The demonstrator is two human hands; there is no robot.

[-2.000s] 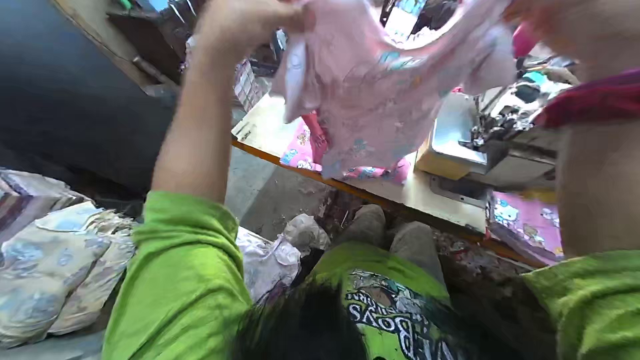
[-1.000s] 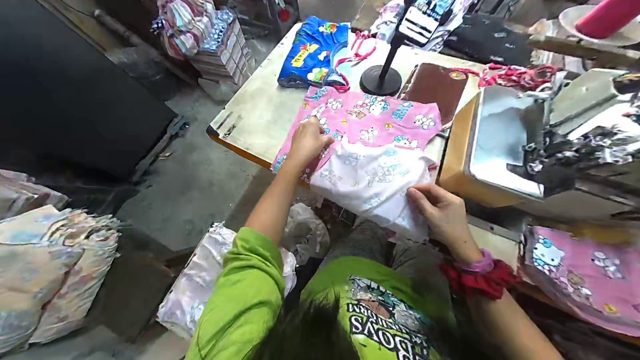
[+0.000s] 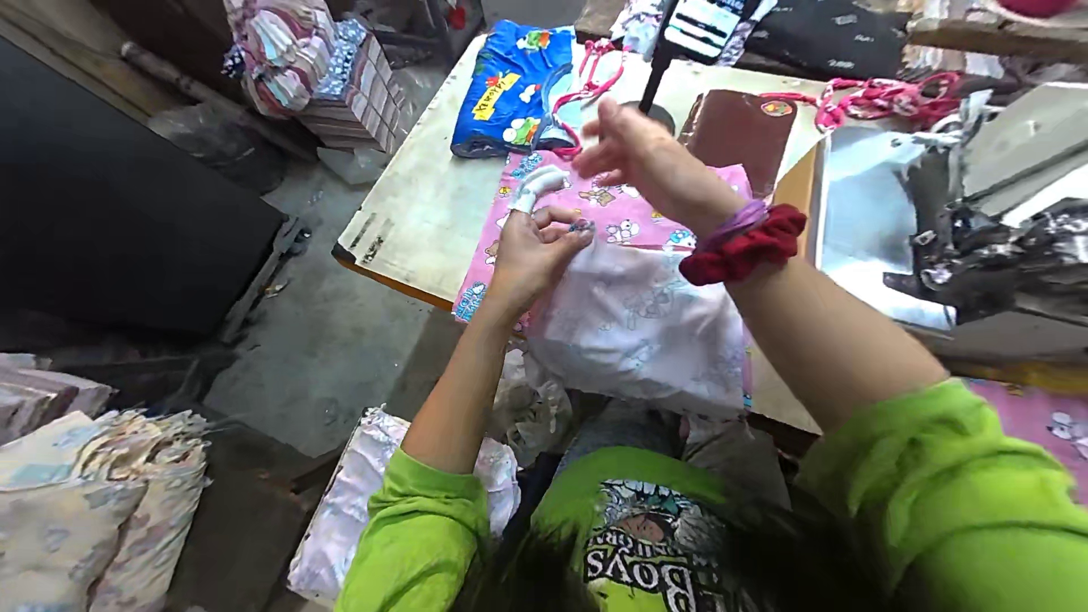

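Observation:
A pale pink printed fabric piece (image 3: 646,327) lies with its pale side up over brighter pink cartoon-print fabric (image 3: 595,200) and hangs over the table's front edge. My left hand (image 3: 540,246) pinches the cloth at its upper left corner between thumb and finger; a white strip or wrap shows at a raised finger. Above the pink print, my right hand (image 3: 642,161) is raised with fingers apart and nothing seen in it. A red scrunchie (image 3: 748,246) and a purple band circle the right wrist. Folded blue cartoon fabric (image 3: 514,89) lies behind my hands.
Right of the cloth stands a sewing machine (image 3: 1011,246). A phone (image 3: 701,30) on a stand, a brown notebook (image 3: 739,136) and braided pink cords (image 3: 892,102) are at the table's back. Fabric stacks (image 3: 348,93) stand beyond the table (image 3: 408,204), with more bundles (image 3: 76,510) at lower left.
Two seconds ago both hands held a pink garment raised; one second ago it lay on the pink fabric with both hands on it. My right hand has since let go of its lower right edge and risen.

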